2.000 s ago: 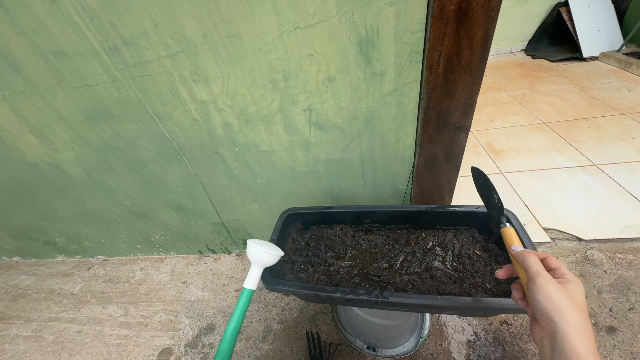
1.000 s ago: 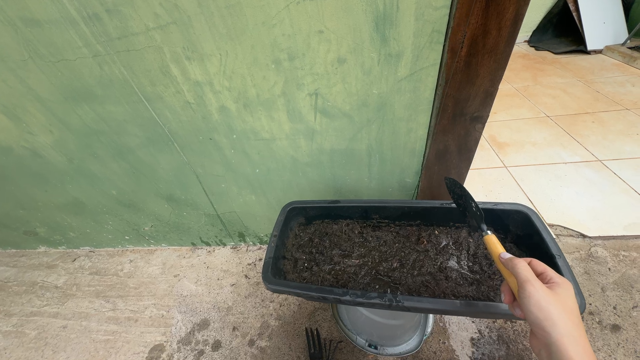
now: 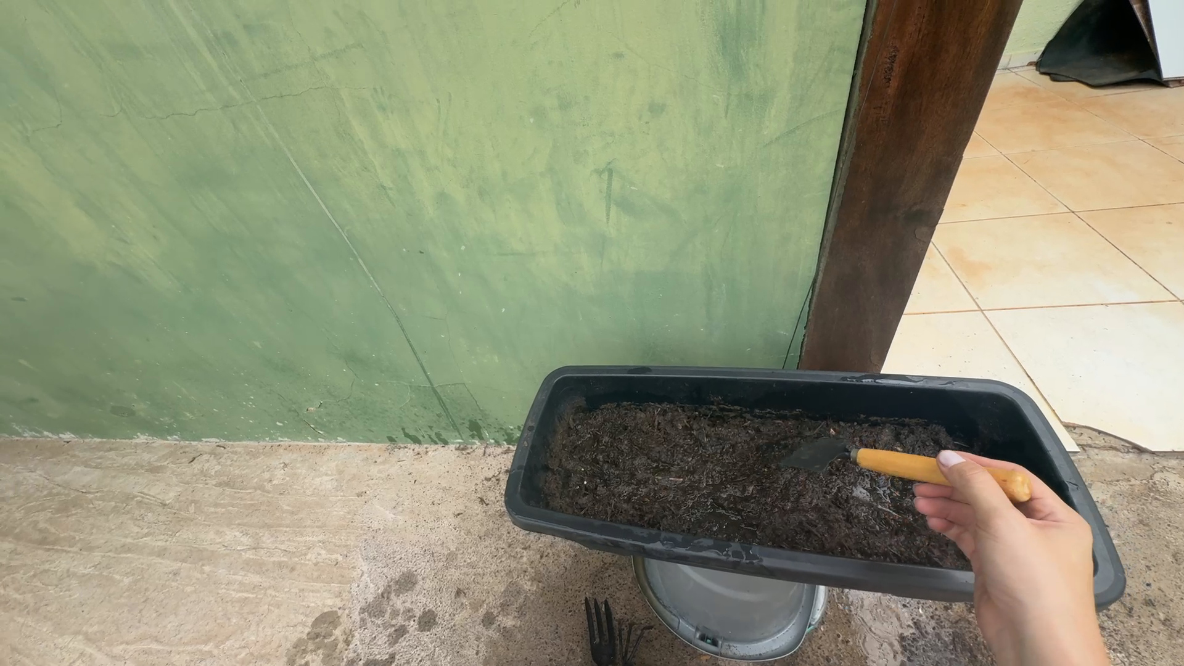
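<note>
My right hand [image 3: 1013, 527] grips the yellow wooden handle of a small garden trowel [image 3: 893, 462] over the right half of a black plastic planter box [image 3: 749, 552]. The trowel's dark blade points left, low over or against the dark, damp soil [image 3: 684, 472]; whether it touches is hard to tell. Wet patches shine on the planter's rim. My left hand is outside the view.
Beneath the planter is a grey round lidded container [image 3: 731, 606]. A black hand fork [image 3: 606, 634] lies on the concrete ground [image 3: 185, 546] beside it. Behind stand a green wall [image 3: 416, 203] and a wooden post [image 3: 911, 176], with floor tiles [image 3: 1064, 250] to the right.
The trowel has swung from nearly upright at the planter's right end to lying almost level, its blade lower and farther left over the soil. The white-and-green watering spout at left has left the view.
</note>
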